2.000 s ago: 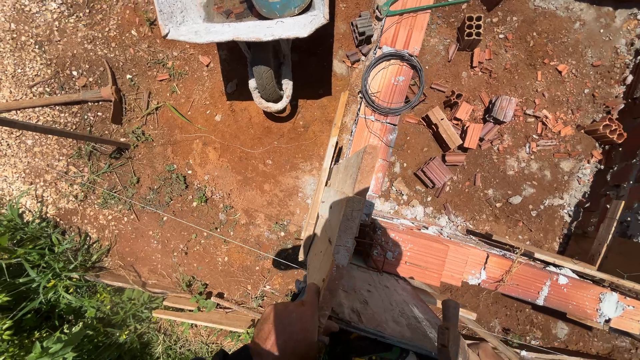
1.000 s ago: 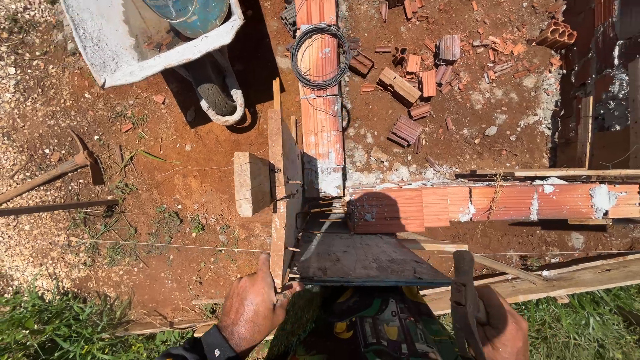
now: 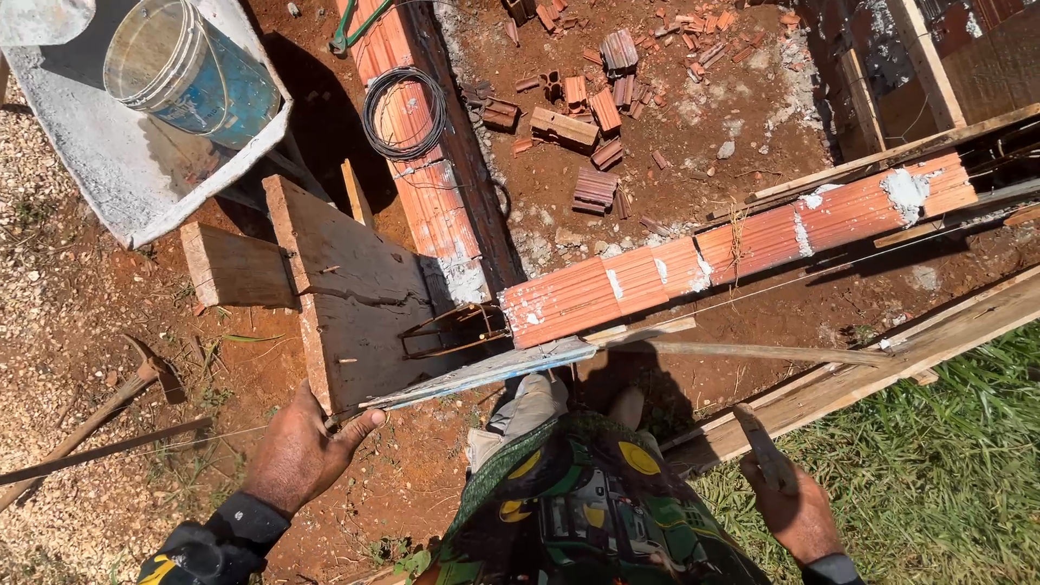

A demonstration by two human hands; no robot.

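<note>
My left hand (image 3: 305,455) grips the near corner where a wide wooden board (image 3: 357,325) meets a thinner, blue-edged panel (image 3: 487,372). Both boards stand around a corner with rusty rebar (image 3: 443,333) inside. A short wood block (image 3: 240,266) juts from the wide board's outer face. In my right hand (image 3: 792,504), off to the right, is a tool with a worn handle (image 3: 764,447); its working end is hard to make out. Just beyond the boards, two hollow clay brick walls (image 3: 561,301) run away from the corner.
A wheelbarrow (image 3: 195,199) holding a bucket (image 3: 195,81) stands upper left. A pickaxe (image 3: 114,406) lies at left. A wire coil (image 3: 406,114) rests on the brick wall. Broken bricks (image 3: 597,191) litter the soil. A string line (image 3: 764,284) and long planks (image 3: 877,366) run at right.
My left hand has moved up to the corner where the boards meet. The right hand still holds its tool. The view has turned.
</note>
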